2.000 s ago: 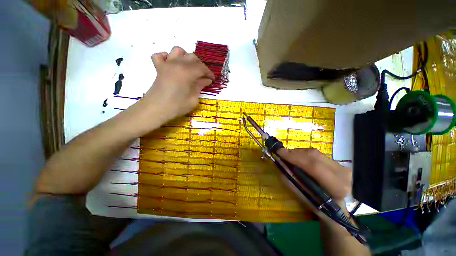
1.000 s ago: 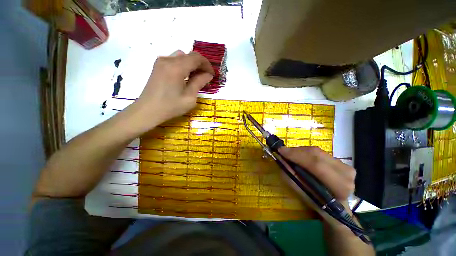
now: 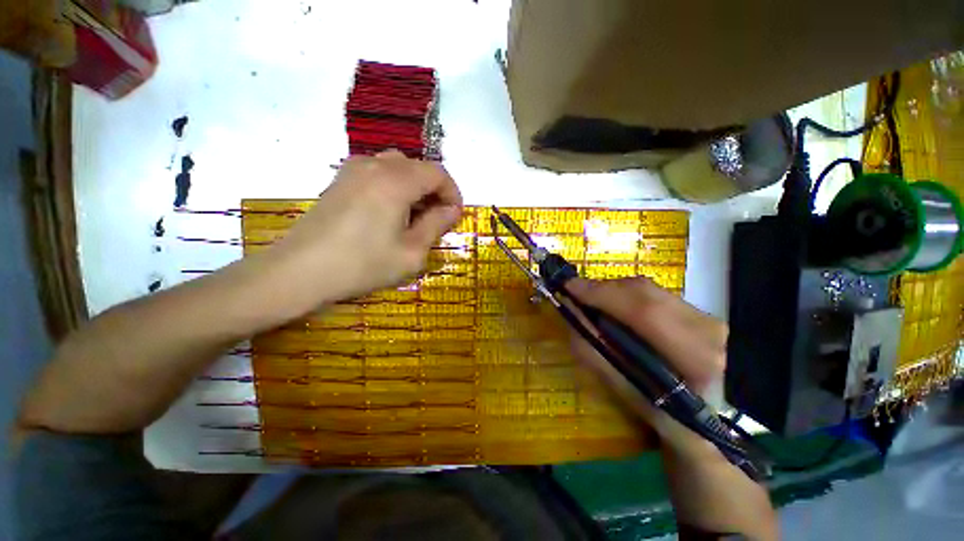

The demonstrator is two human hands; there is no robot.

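Observation:
My left hand is over the top edge of the amber flexible circuit sheet, its thumb and forefinger pinched on what looks like a thin lead wire, barely visible. My right hand holds the dark soldering iron, its tip near the sheet's top edge, a short way right of my left fingertips. A guide tube runs beside the iron. The red and dark wire bundle lies just beyond my left hand. Rows of wires lie on the sheet's left half, and some stick out past its left edge.
A cardboard carton stands at the back right, with a yellowish can beside it. The black soldering station and green-rimmed solder spool are at right. A red container is far left. More amber sheets are far right.
My left hand has left the wire bundle and come to the sheet's top edge, close to the iron tip. The iron tip has moved up to that edge. The whole view has shifted slightly.

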